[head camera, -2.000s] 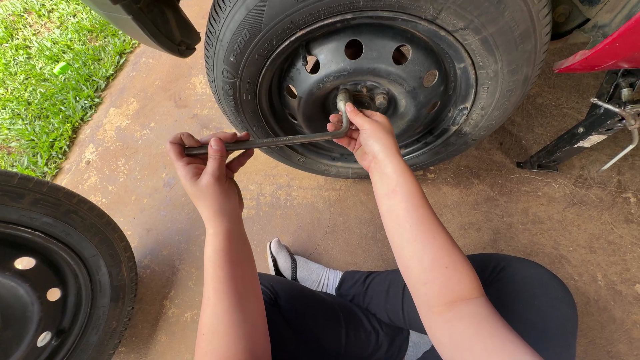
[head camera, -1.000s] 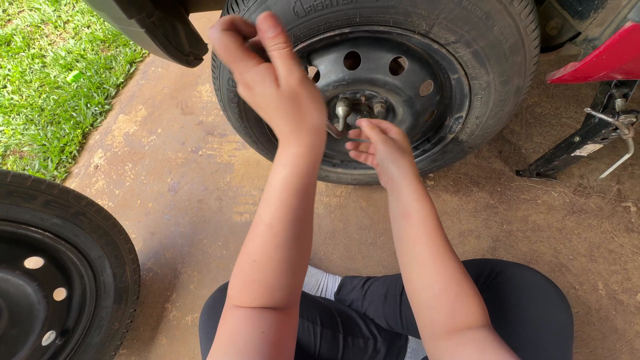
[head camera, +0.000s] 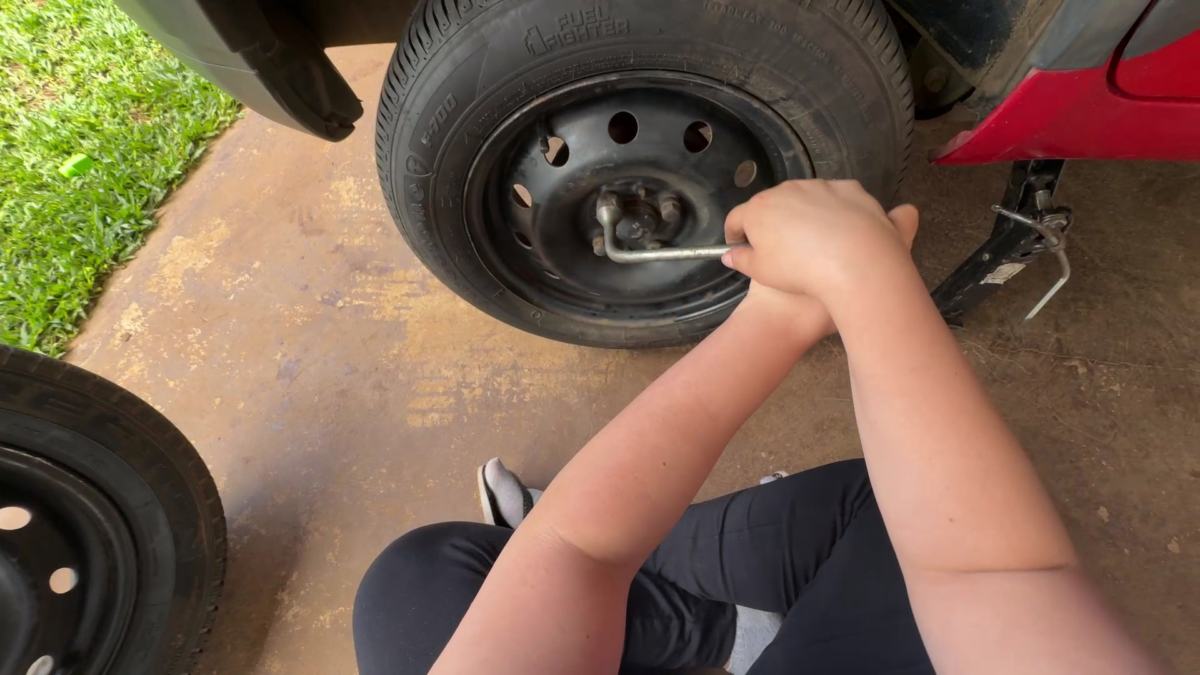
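An L-shaped metal lug wrench (head camera: 670, 253) has its socket on a lug nut left of the hub of the black steel wheel (head camera: 623, 122). The handle points right, into my hands. My right hand (head camera: 816, 230) is closed over the handle end, back of the hand up. Beneath it lies my left hand (head camera: 792, 314), its arm crossing in from the lower left; only the wrist area shows clearly, and its fingers are mostly hidden. More nuts (head camera: 669, 208) show around the hub. The tire (head camera: 422, 178) stands upright under the vehicle's wheel arch.
A scissor jack (head camera: 994, 248) with a metal hook on it stands under the red body panel (head camera: 1106, 117) at right. Another wheel with a tire (head camera: 178, 487) lies at lower left. A dark bumper corner (head camera: 272, 66) hangs at upper left, near grass (head camera: 84, 178). My crossed legs are below.
Two seconds ago the wrench handle pointed left; now it points right. My left hand has moved from the left side to the right, under my right hand, which has closed on the handle.
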